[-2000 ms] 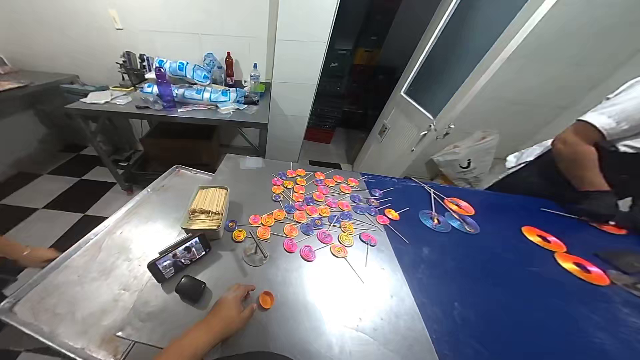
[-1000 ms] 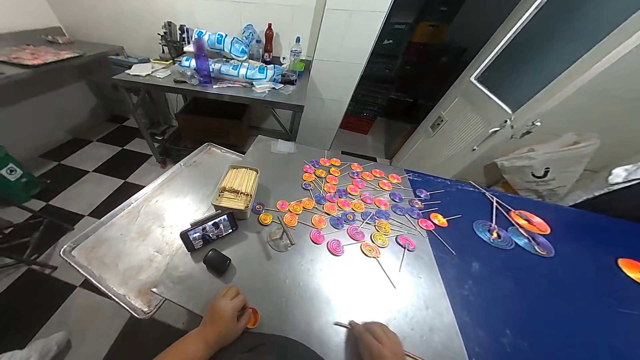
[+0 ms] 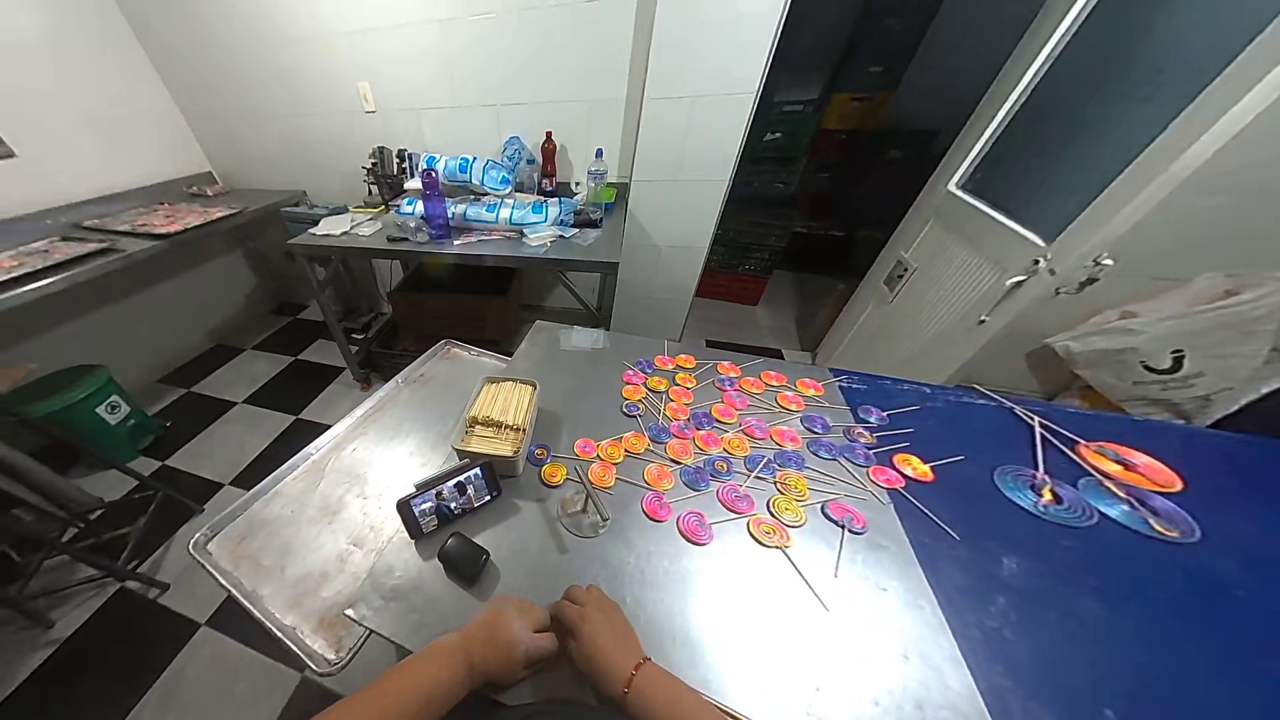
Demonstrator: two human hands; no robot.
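Note:
My left hand and my right hand meet at the near edge of the metal sheet, fingers curled. What lies between the fingers is hidden. A thin stick shows below my right forearm, which wears a red bead bracelet. Beyond the hands stands a small clear glass holder with short dark rods. Many spiral lollipops on sticks, pink, orange, yellow and purple, lie across the sheet. A metal tin of wooden sticks stands at the sheet's left side.
A phone and a small black case lie left of the holder. A worn metal tray is at left. Large lollipops lie on the blue surface at right. A table with bottles stands behind.
My right hand has moved left to meet my left hand. The orange piece beside my left hand is no longer visible. The view has shifted left.

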